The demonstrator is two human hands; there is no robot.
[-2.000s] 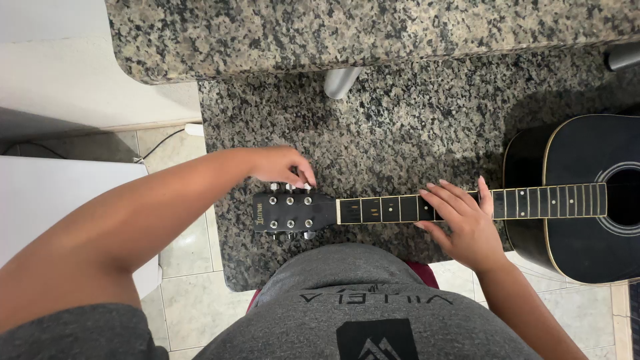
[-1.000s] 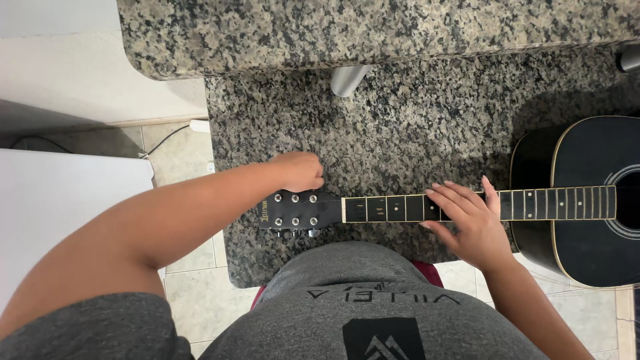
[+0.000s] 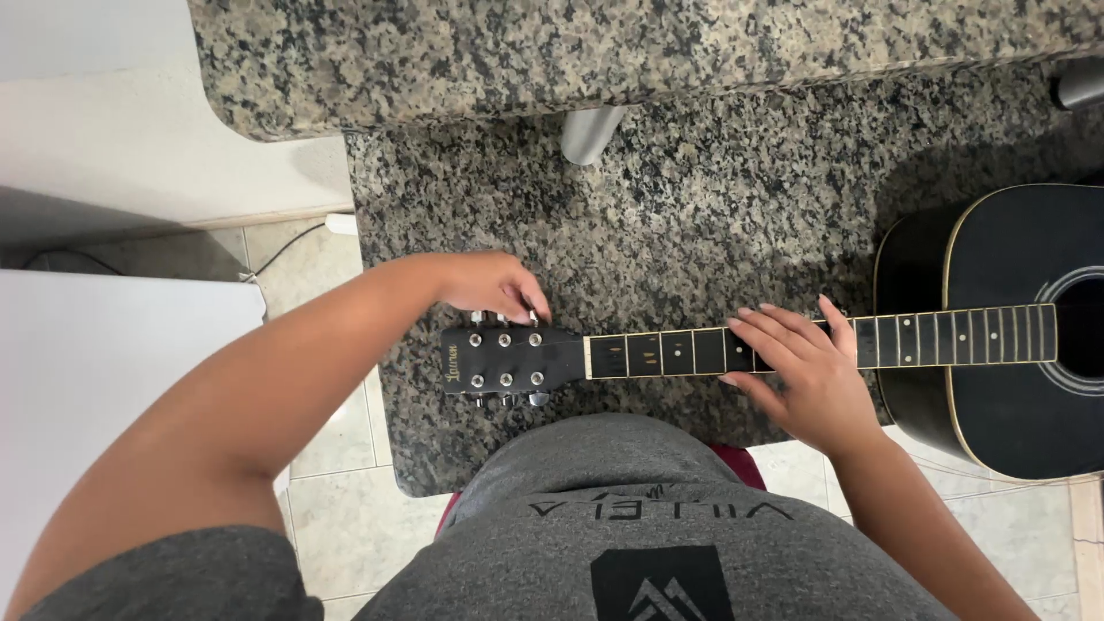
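A black acoustic guitar (image 3: 1000, 414) lies face up on the granite counter, its headstock (image 3: 509, 360) at the left and its body at the right. No strings show over the fretboard (image 3: 642, 354). My left hand (image 3: 496, 285) is at the far edge of the headstock, thumb and fingers at the tuning peg (image 3: 534, 319) nearest the nut. Two more pegs show beside it, and several line the near edge. My right hand (image 3: 802, 371) rests across the neck close to the body, fingers spread over the frets and thumb on the near side.
A raised granite shelf (image 3: 604, 52) spans the far side on metal posts (image 3: 592, 135). At the left stand a white surface (image 3: 112, 345) and a wall; a black cable (image 3: 289, 246) runs over the tiled floor. My torso is against the counter's near edge.
My left hand has shifted slightly along the pegs and its curled fingers have loosened since one second ago. My right hand has stayed on the neck.
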